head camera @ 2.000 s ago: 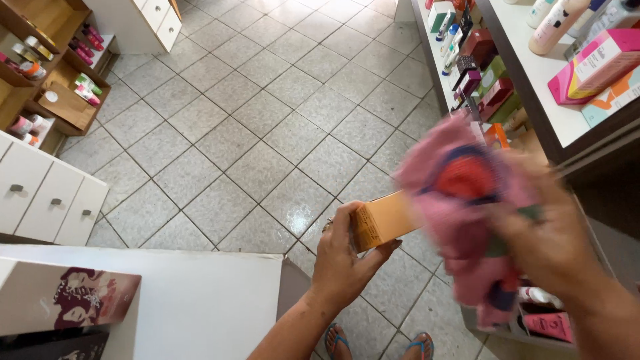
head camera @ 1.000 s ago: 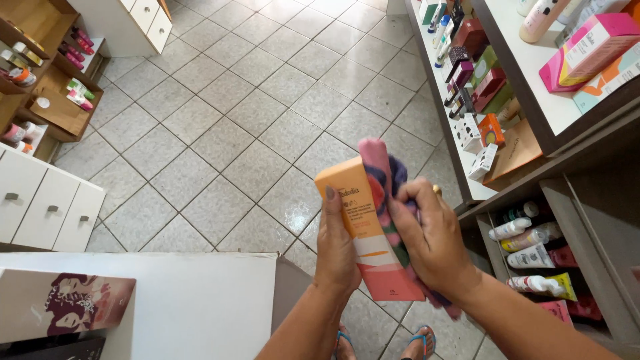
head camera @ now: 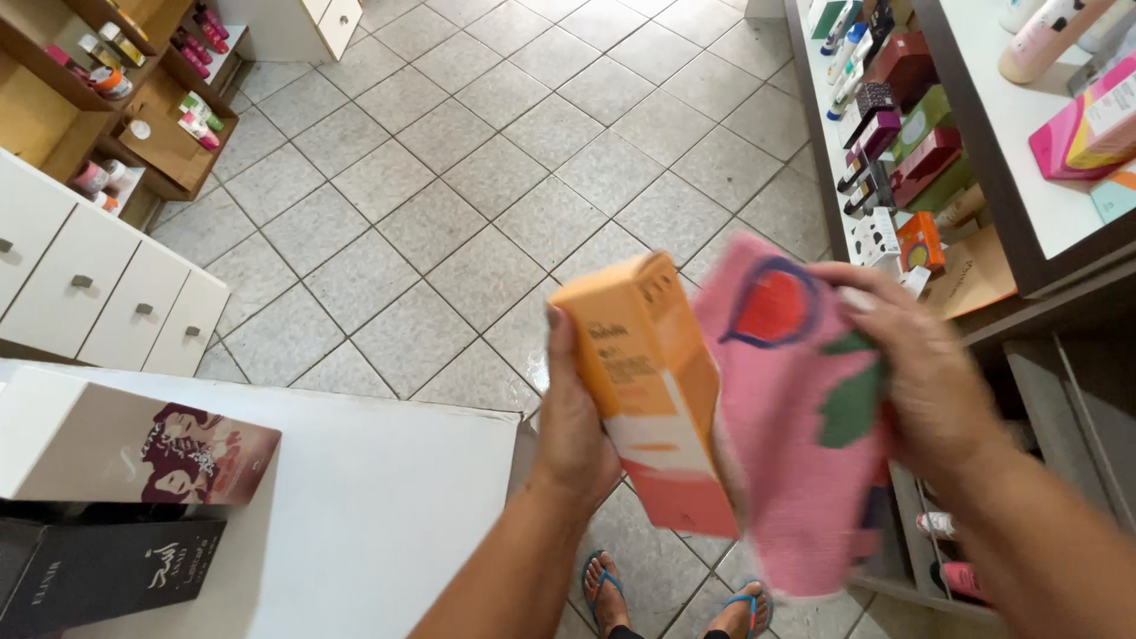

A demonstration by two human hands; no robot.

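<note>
An orange, white and coral cardboard box stands tilted in my left hand, its printed front and one side toward me. The thumb lies along the box's left edge. Just right of it, my right hand grips a pink cloth with a red, blue and green pattern. The cloth hangs down beside the box; whether they touch is hard to tell. The right hand and cloth are blurred.
Boxes in beige and black lie on a white tabletop at lower left. Shelves of bottles and boxes line the right, with a dark shelf edge near my right hand. White drawers stand left. My sandalled feet are below on the tiled floor.
The cloth was against the box's right side one second ago; now it hangs spread out in my right hand, which has moved right. The left hand keeps the box.
</note>
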